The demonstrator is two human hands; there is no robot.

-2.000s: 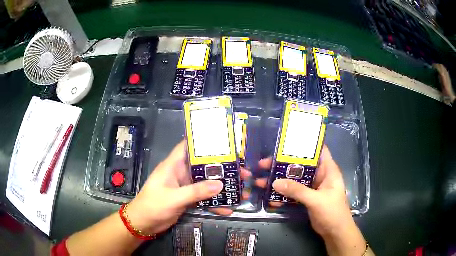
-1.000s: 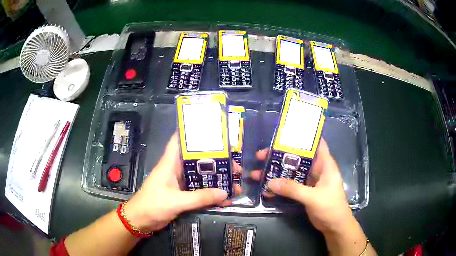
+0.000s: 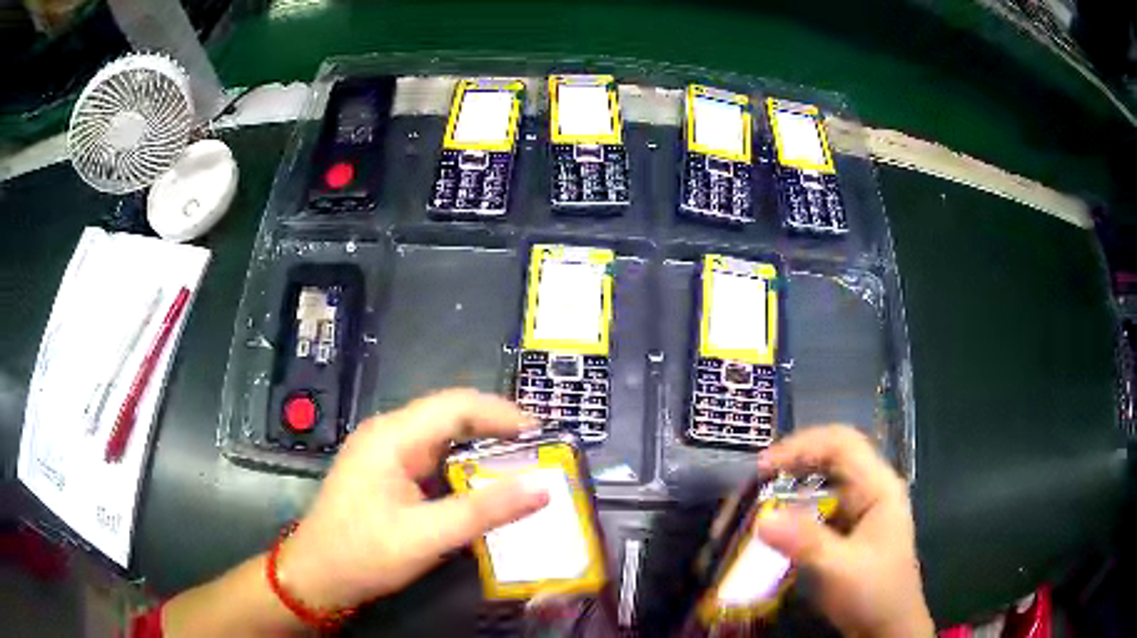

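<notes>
My left hand (image 3: 412, 505) holds a feature phone (image 3: 534, 530) by its top end, thumb on the bright screen, in front of the tray's near edge. My right hand (image 3: 842, 530) holds another feature phone (image 3: 757, 561) by its top end; it is tilted and blurred. The clear blister tray (image 3: 461, 299) lies behind them. In its near row two phones lie face up, one at the middle (image 3: 566, 337) and one further right (image 3: 736, 349). A phone lies back side up (image 3: 316, 361) at the near left, with a red disc. The batteries are mostly hidden behind the held phones.
Four more phones lie face up in the tray's far row, with a back-up phone (image 3: 349, 143) at its left end. Left of the tray are a white fan (image 3: 130, 122) and a paper (image 3: 87, 399) with a red pen (image 3: 147, 374). A green surface (image 3: 599, 31) runs beyond the tray.
Both hands have moved toward me, off the tray's near row, with their phones, and now grip the top ends. The two near-row phones are uncovered; the batteries are now mostly hidden.
</notes>
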